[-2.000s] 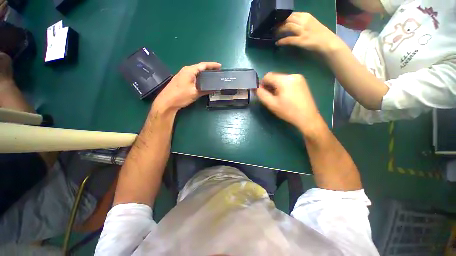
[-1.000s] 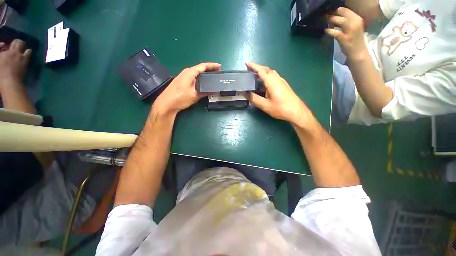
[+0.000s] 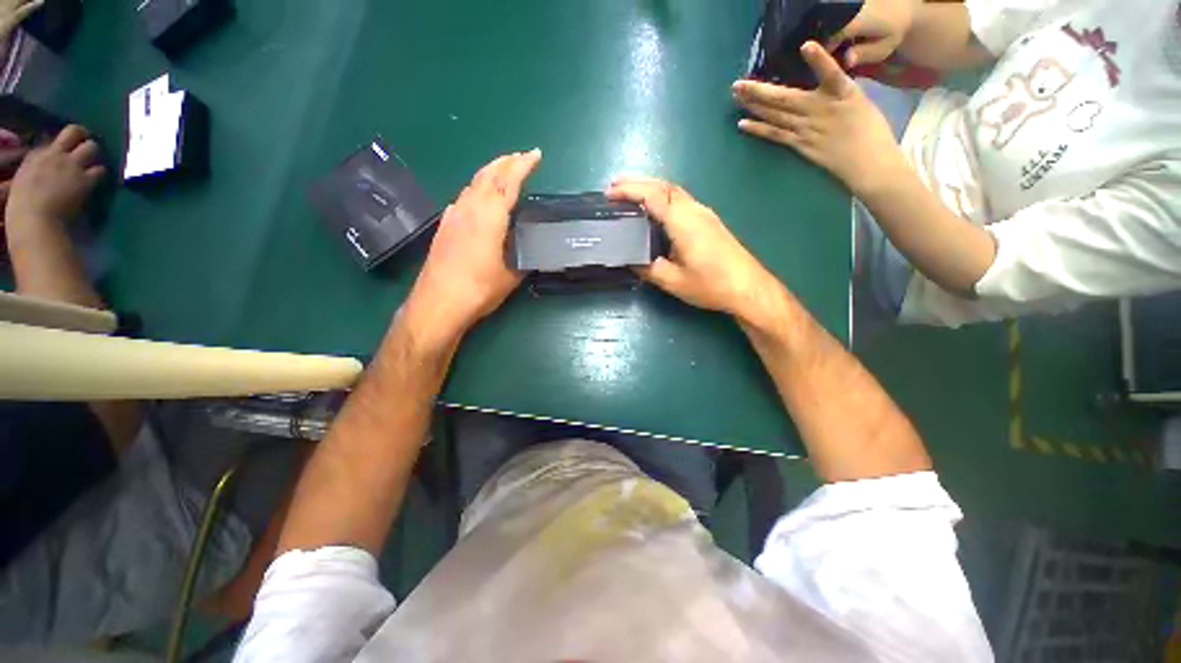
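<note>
A black retail box (image 3: 583, 244) is between my two hands near the middle of the table's front part. Its grey-black flap with a small line of pale print faces me. A dark edge of the box shows below the flap. My left hand (image 3: 477, 246) is against the box's left side, with its fingers stretched forward. My right hand (image 3: 693, 249) grips the right side, with fingertips at the far right corner. The inside of the box is hidden. A closed black box (image 3: 376, 205) lies tilted on the table to the left of my left hand.
The green table (image 3: 518, 78) has a box with a white patch (image 3: 153, 130) and another black box (image 3: 181, 20) at far left. A person at the right holds a black box (image 3: 793, 39). Another person's hand (image 3: 58, 175) is at the left edge. A cream tube (image 3: 181, 364) juts in from the left.
The flap has come down towards me, and the pale strip below it no longer shows. My right hand, first blurred beside the box, now grips it. The neighbour's box has moved right.
</note>
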